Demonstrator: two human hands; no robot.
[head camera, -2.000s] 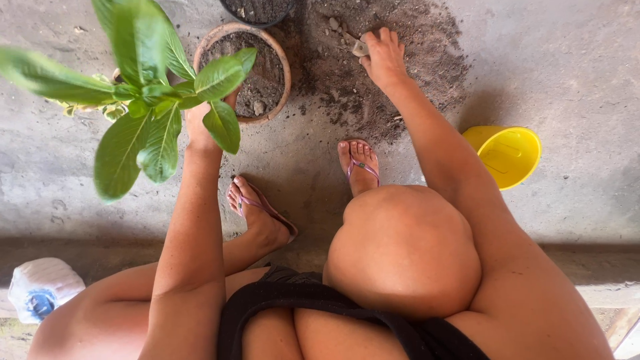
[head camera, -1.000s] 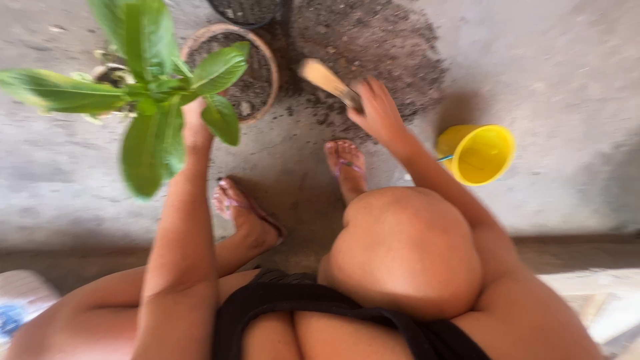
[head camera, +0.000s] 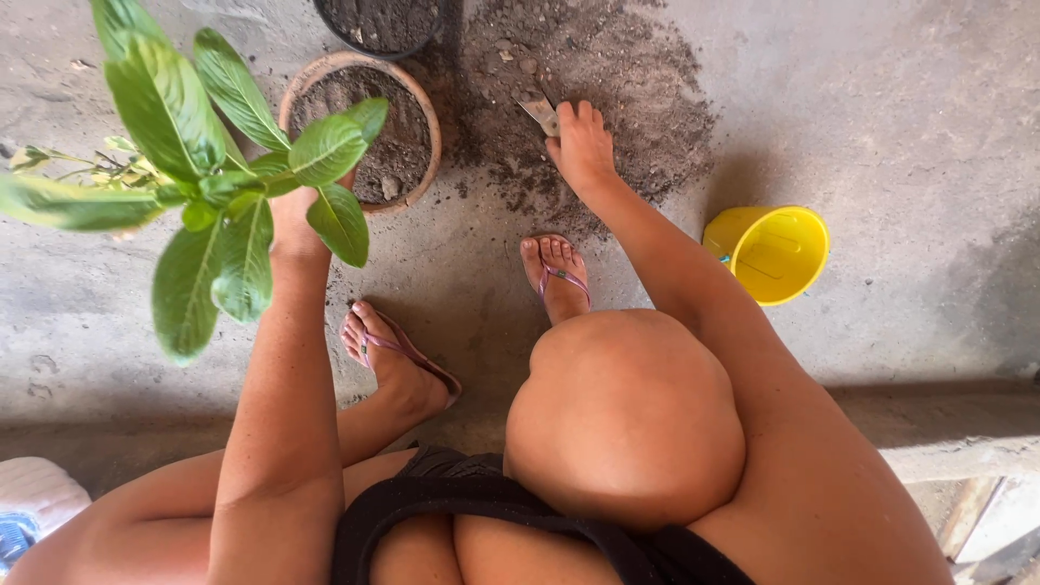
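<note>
A leafy green plant (head camera: 236, 179) rises over my left forearm. My left hand (head camera: 302, 213) is by the near left rim of a round clay pot (head camera: 431, 146) filled with soil; leaves cover most of its fingers, so what it holds cannot be told. My right hand (head camera: 583, 146) is closed around a small metal-bladed hand tool (head camera: 539, 112), whose handle is mostly hidden. The blade points up and left over a heap of loose dark soil (head camera: 642, 89) on the concrete floor.
A black pot (head camera: 382, 54) of soil stands at the top edge. To the right is a yellow plastic bucket (head camera: 812, 268). A smaller pale-leaved plant (head camera: 122, 172) lies left, and a whitish bag (head camera: 41, 487) at lower left. My feet in flip-flops are near the soil.
My right hand has moved back up over the soil; a second ago the tool's wooden part pointed up left, and now its metal blade does. My left hand remains by the clay pot.
</note>
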